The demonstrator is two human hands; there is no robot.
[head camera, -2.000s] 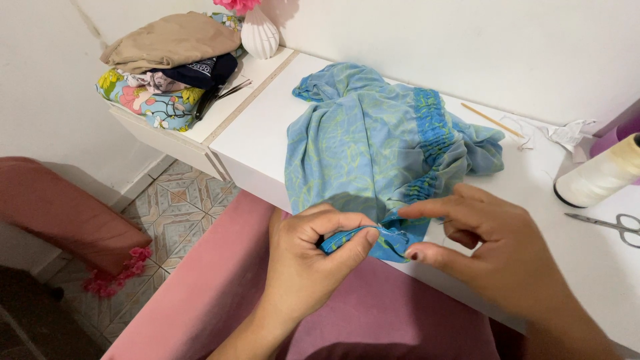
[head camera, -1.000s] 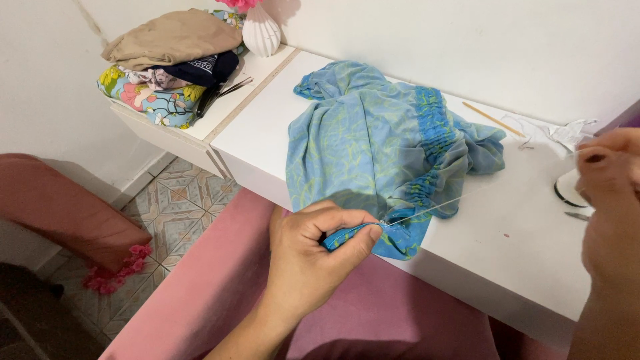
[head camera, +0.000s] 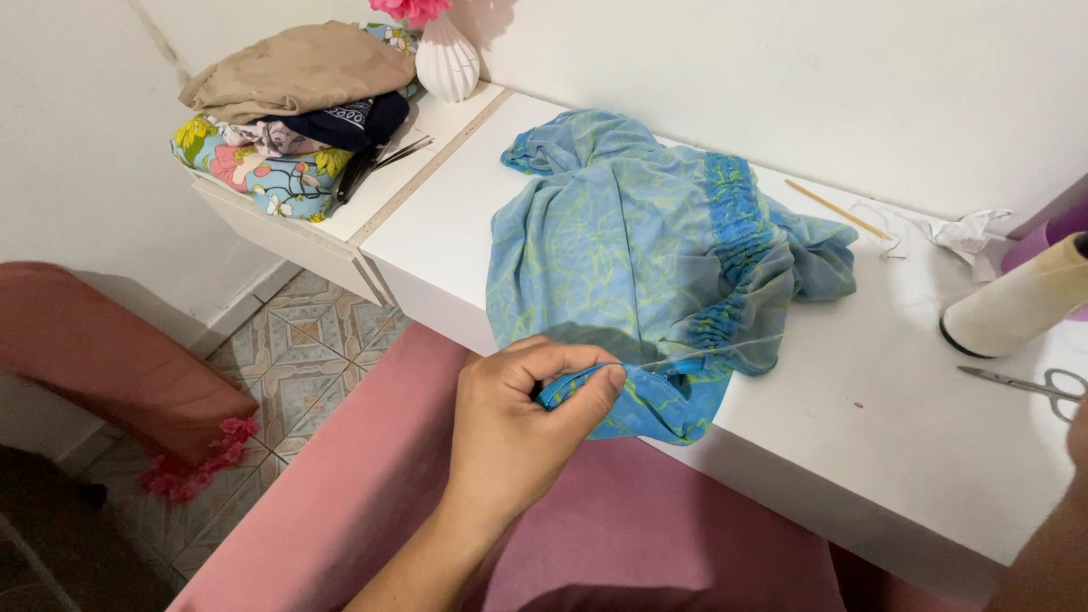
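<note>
My left hand (head camera: 531, 408) pinches the edge of a blue and green patterned garment (head camera: 586, 246) between thumb and forefinger at the front edge of the white table. The garment lies spread on the table, with gathered, elastic-looking bands on its right part. From the pinched edge a thin pale thread (head camera: 748, 342) runs up to the right. Only a sliver of my right hand (head camera: 1078, 438) shows at the right edge; its fingers are cut off, so what it holds is hidden. Small scissors (head camera: 1011, 382) lie close to it.
A cream thread cone (head camera: 1011, 306) stands at the right, near a thin wooden stick (head camera: 837, 208) and crumpled white scraps (head camera: 965, 236). Folded cloths (head camera: 297, 72), dark-handled scissors (head camera: 357, 174) and a white vase (head camera: 447, 64) are at the back left. Pink upholstery (head camera: 340, 476) lies below the table (head camera: 850, 459).
My right hand has moved from beside the garment's edge out to the right, nearly out of view. The thread now stretches from the garment toward that side. My left hand keeps its pinch.
</note>
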